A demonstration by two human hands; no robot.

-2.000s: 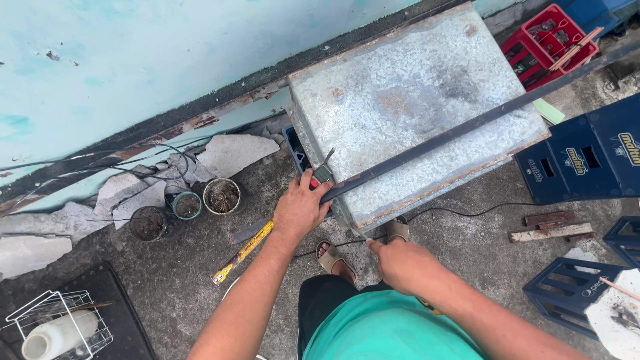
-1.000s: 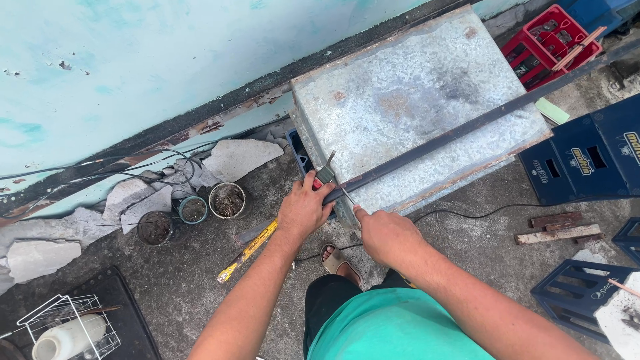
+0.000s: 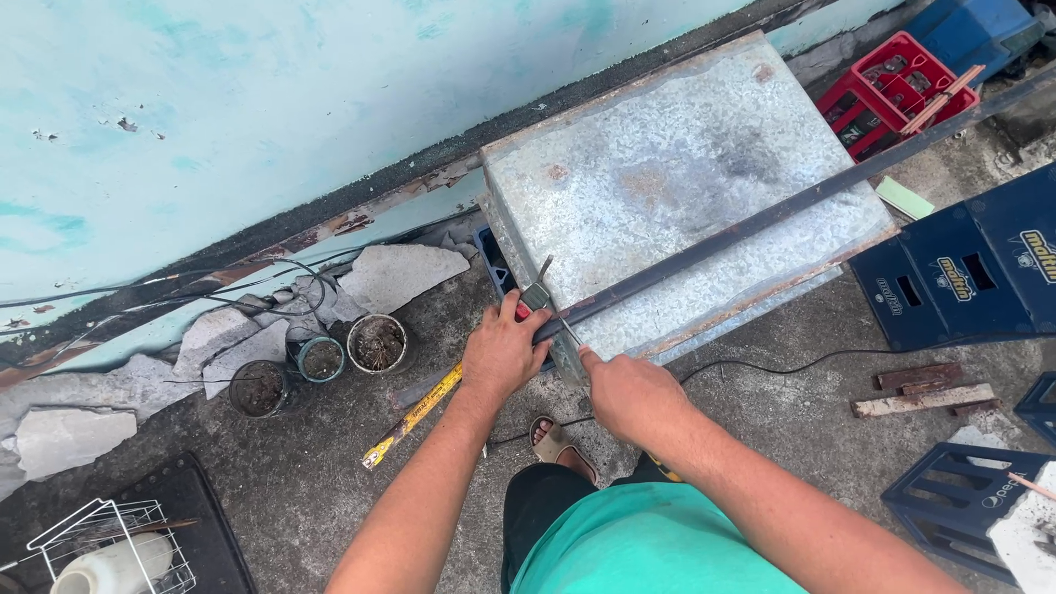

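Note:
A long dark metal bar (image 3: pixel 709 245) lies slantwise across a galvanized sheet-metal box (image 3: pixel 660 165). My left hand (image 3: pixel 505 345) grips the bar's near end together with a tape measure (image 3: pixel 535 299), whose case is red and dark. The yellow tape blade (image 3: pixel 412 417) slopes down to the left below that hand. Between the fingers of my right hand (image 3: pixel 631 392) is a thin pointed metal tool (image 3: pixel 569 330), its tip against the bar beside my left hand; the fingers hide its handle.
Potted soil (image 3: pixel 377 343) and broken concrete slabs (image 3: pixel 404 276) line the wall. Right of the box stand a red bottle crate (image 3: pixel 895 91) and dark blue crates (image 3: pixel 949 264). A black cable (image 3: pixel 792 363) crosses the floor near rusty metal pieces (image 3: pixel 924 389). A wire rack (image 3: pixel 115 544) stands lower left.
My right hand has moved up to the bar, bringing the thin tool against it near my left hand. The left hand stays at the bar's end.

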